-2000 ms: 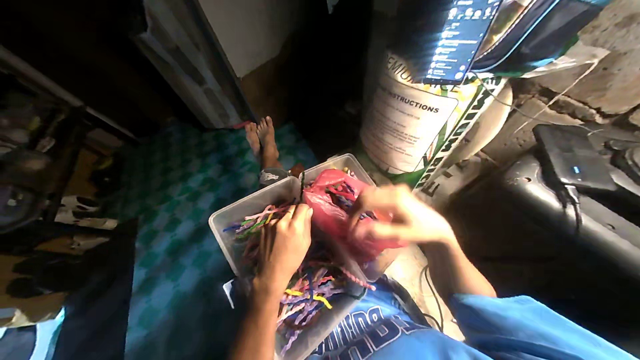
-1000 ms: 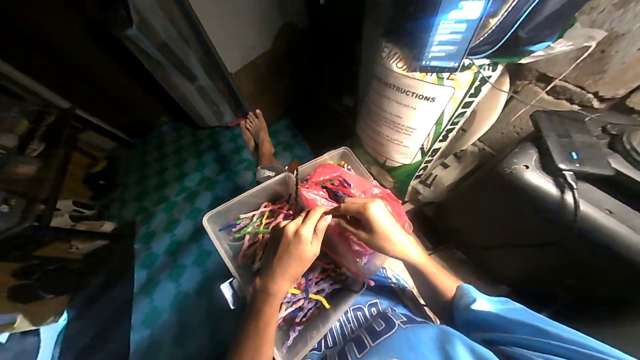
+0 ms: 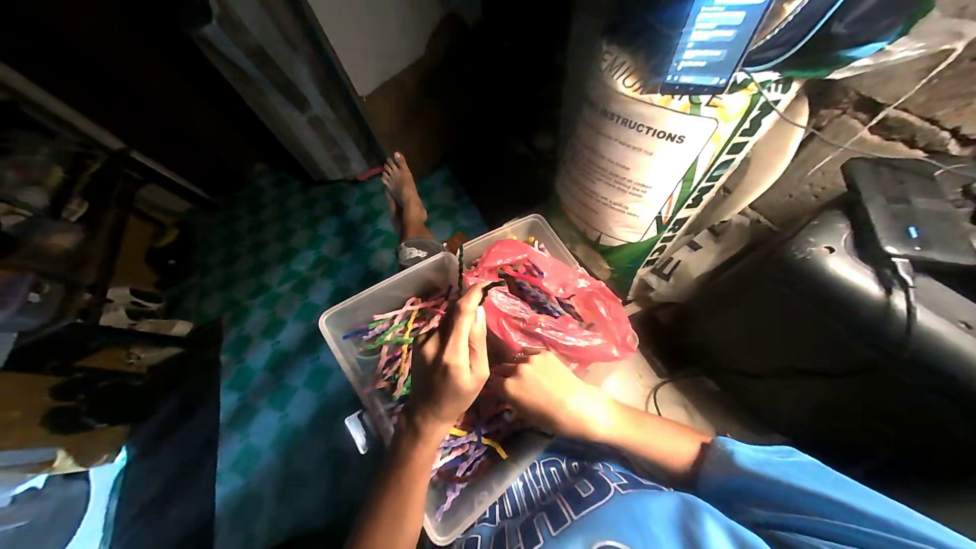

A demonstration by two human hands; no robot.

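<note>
A clear plastic bin (image 3: 347, 347) rests by my lap, with many colored twisted strips (image 3: 396, 343) inside. A red plastic bag (image 3: 602, 324) lies open over its right part, with dark and colored strips (image 3: 541, 293) in its mouth. My left hand (image 3: 454, 358) is raised over the middle of the bin, closed on a black twisted strip (image 3: 460, 267) that sticks up past the fingers. Just right of it, my right hand (image 3: 545, 385) is curled at the bag's near edge; its fingertips are partly hidden, so what it holds cannot be told.
A printed rice sack (image 3: 633, 160) stands beyond the bin, with a lit phone (image 3: 717, 46) above it. At right, a black device with a cable (image 3: 907, 213) lies on a black rounded surface (image 3: 808, 282). A bare foot (image 3: 404, 191) rests on the green checkered floor (image 3: 282, 305). Shelves stand at left.
My right hand has come down from over the red bag to its near edge, beside my left hand. My left hand has turned more upright, and the black strip shows above it.
</note>
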